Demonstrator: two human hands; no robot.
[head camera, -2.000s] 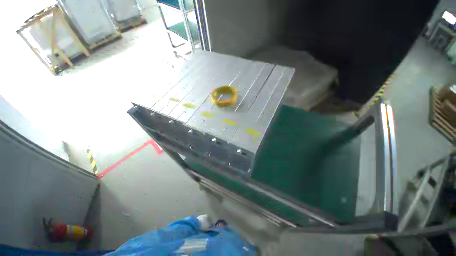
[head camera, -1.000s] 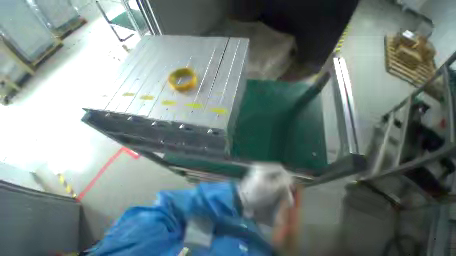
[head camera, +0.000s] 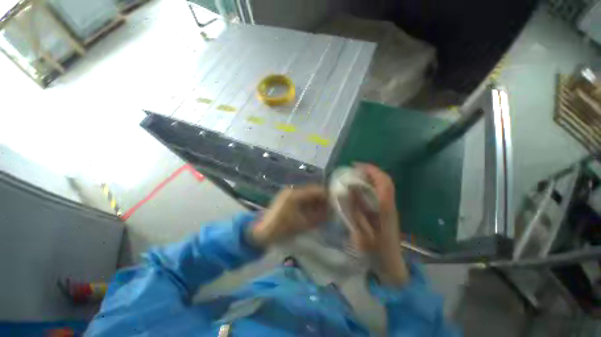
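My left hand (head camera: 292, 212) and my right hand (head camera: 380, 214) are bare and blurred, raised close together in front of my chest. My right hand holds a bunched white cloth thing (head camera: 342, 191), which looks like a work glove. The fingertips of my left hand reach its left side; whether they grip it is too blurred to tell. Beyond them, a row of several grey power modules (head camera: 230, 76) stands on the trolley (head camera: 408, 161). A yellow tape roll (head camera: 276, 89) lies on top of them, and yellow tape pieces (head camera: 286, 128) mark their casings near the front ends.
The trolley's metal frame (head camera: 499, 164) rises at the right. A grey cabinet (head camera: 56, 227) and a red fire extinguisher (head camera: 82, 290) are at the lower left. Crates are at the upper left, a wooden pallet (head camera: 574, 112) and a metal frame (head camera: 550, 214) at the right.
Both bare hands are now up in front of me, with the white thing between them. One second ago a blurred white-covered hand showed lower down. The camera view has shifted.
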